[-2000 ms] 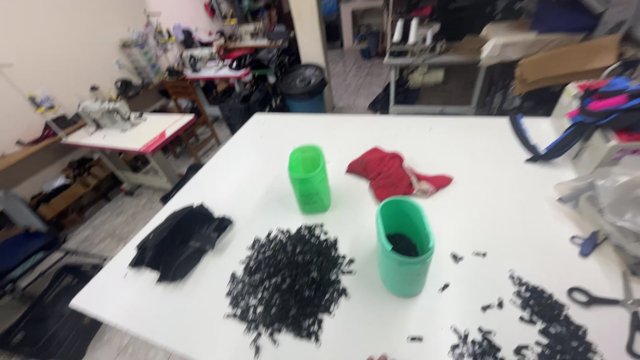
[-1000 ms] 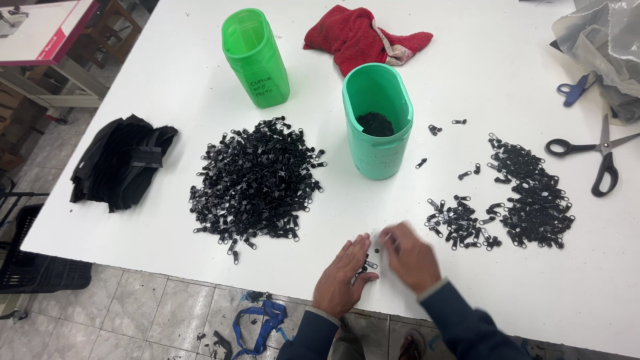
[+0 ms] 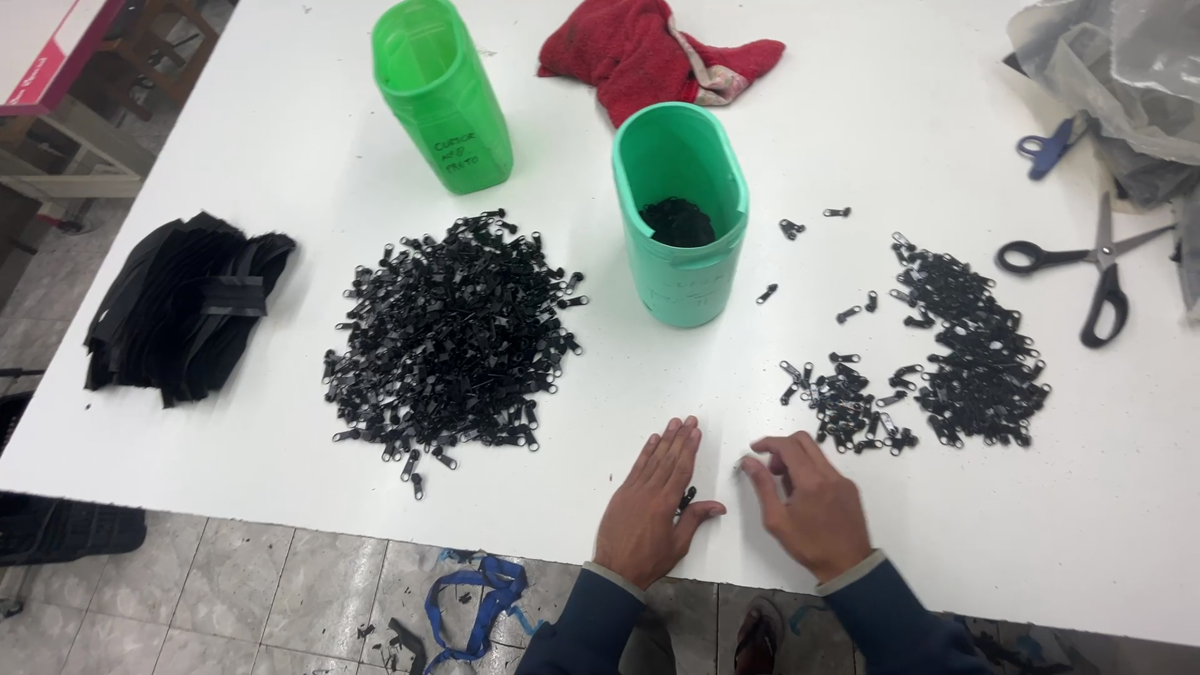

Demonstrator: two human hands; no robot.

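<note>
My left hand (image 3: 652, 506) lies flat, palm down, near the table's front edge, with a few black zipper sliders (image 3: 687, 499) showing beside its thumb. To its right my right hand (image 3: 806, 502) hovers with thumb and index finger bent toward each other; whether something small is between them is unclear. A large pile of black zipper sliders (image 3: 450, 337) is on the left. Smaller groups of sliders (image 3: 980, 356) spread out on the right. Behind my hands stands a teal plastic container (image 3: 680, 281) with black sliders at its bottom.
A green plastic container (image 3: 469, 131) bearing writing and a red cloth (image 3: 619, 47) are at the back. Bundled black fabric strips (image 3: 187, 309) lie left. Black-handled scissors (image 3: 1104, 253), a blue thread snipper (image 3: 1048, 150) and grey plastic bags (image 3: 1134, 94) are on the right of the white table (image 3: 562, 506).
Both hands are in full view over the table, where two seconds ago only fingertips showed. Since one second ago my right hand has moved a little away from the left. The view has tilted down.
</note>
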